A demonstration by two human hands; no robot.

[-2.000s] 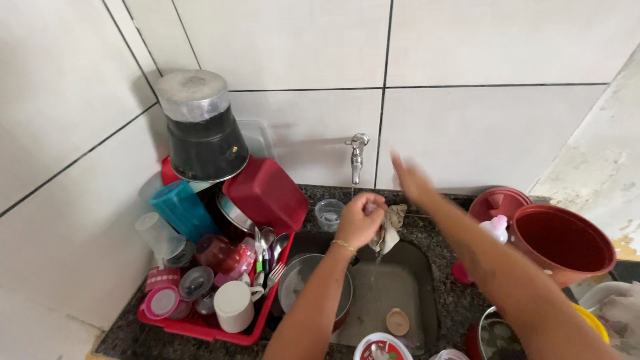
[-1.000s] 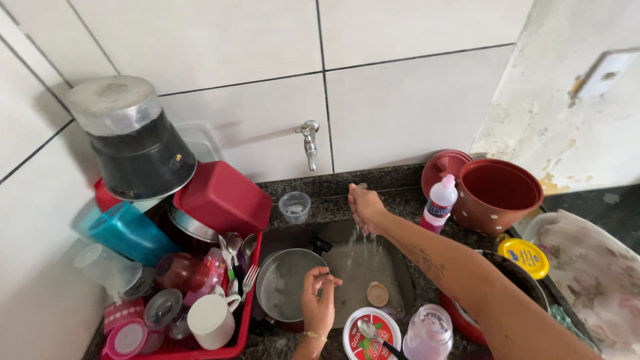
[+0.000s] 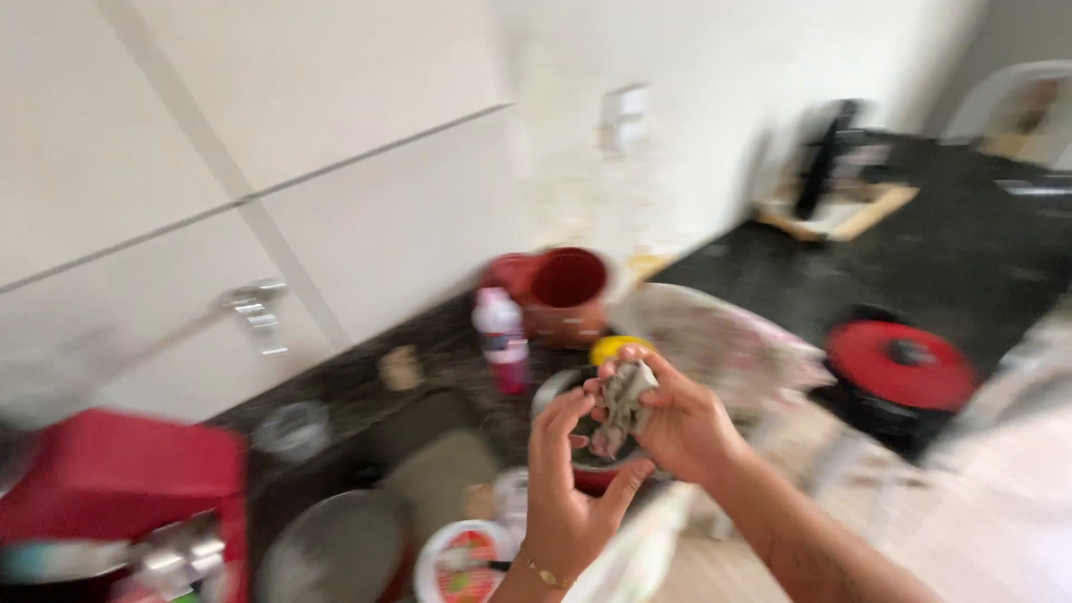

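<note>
A crumpled, greyish wet cloth [image 3: 621, 398] is held in my right hand [image 3: 687, 419], raised over a pot [image 3: 557, 389] at the right of the sink. My left hand [image 3: 565, 477], with a thin bracelet at the wrist, is close beside the cloth, its fingers curved and apart; blur hides whether its fingertips touch it. Behind the hands stand a bottle of pink liquid [image 3: 501, 339] and a dark red pot [image 3: 569, 293]. A yellow lid [image 3: 618, 347] shows just above my right hand.
The sink [image 3: 444, 469] holds a round pan [image 3: 339, 548]. Near it are a metal tap [image 3: 258, 310], a clear cup [image 3: 293, 431] and a printed tub [image 3: 465, 561]. A red dish rack [image 3: 234, 536] is at left. Rightward lie a patterned cloth [image 3: 712, 335] and a red-lidded pot [image 3: 900, 364].
Both hands have moved from over the sink to the right, near the pot. The cloth now shows clearly in my right hand. The view has swung right.
</note>
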